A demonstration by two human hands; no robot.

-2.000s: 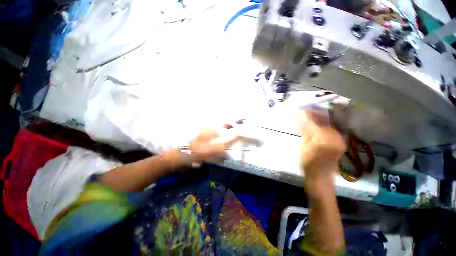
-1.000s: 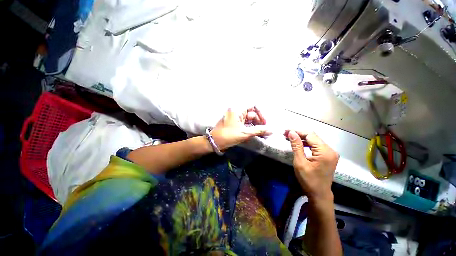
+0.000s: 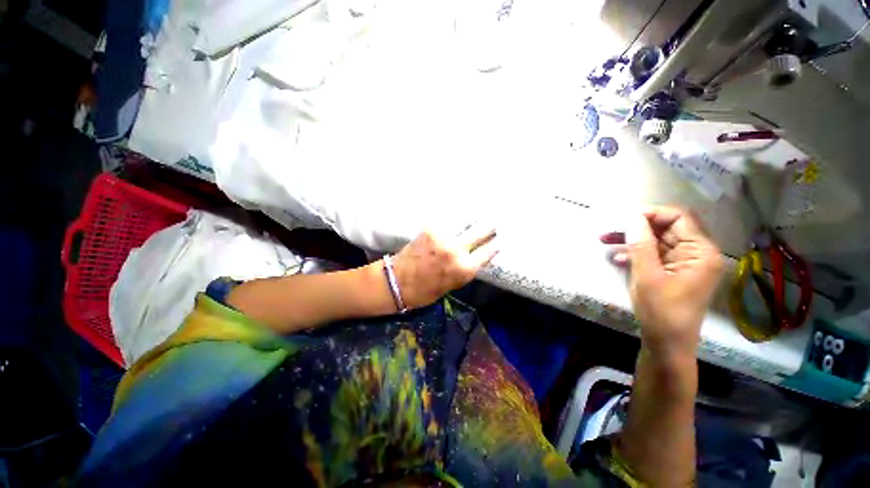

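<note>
White cloth (image 3: 315, 143) lies in loose layers over the glaring table, its edge hanging at the front. My left hand (image 3: 439, 267) is at the table's front edge, palm down, fingertips on or beside the white surface; glare hides whether they grip cloth. My right hand (image 3: 675, 272) is farther right, in front of the machine head (image 3: 725, 57), fingers curled and thumb near the fingertips. Whether it holds something white cannot be told. The dark small parts at the needle end (image 3: 611, 95) are partly lost in glare.
Scissors with yellow and red handles (image 3: 771, 291) lie right of my right hand. A dark red slim tool (image 3: 749, 136) lies behind them. A teal control panel (image 3: 839, 357) is at the right edge. A red basket (image 3: 124, 229) with white cloth stands left, a white-rimmed bin (image 3: 577, 400) below.
The view has shifted slightly. My right hand has moved right, away from my left hand, and its fingers are more curled. My left hand has turned flatter, its fingers lower at the table edge.
</note>
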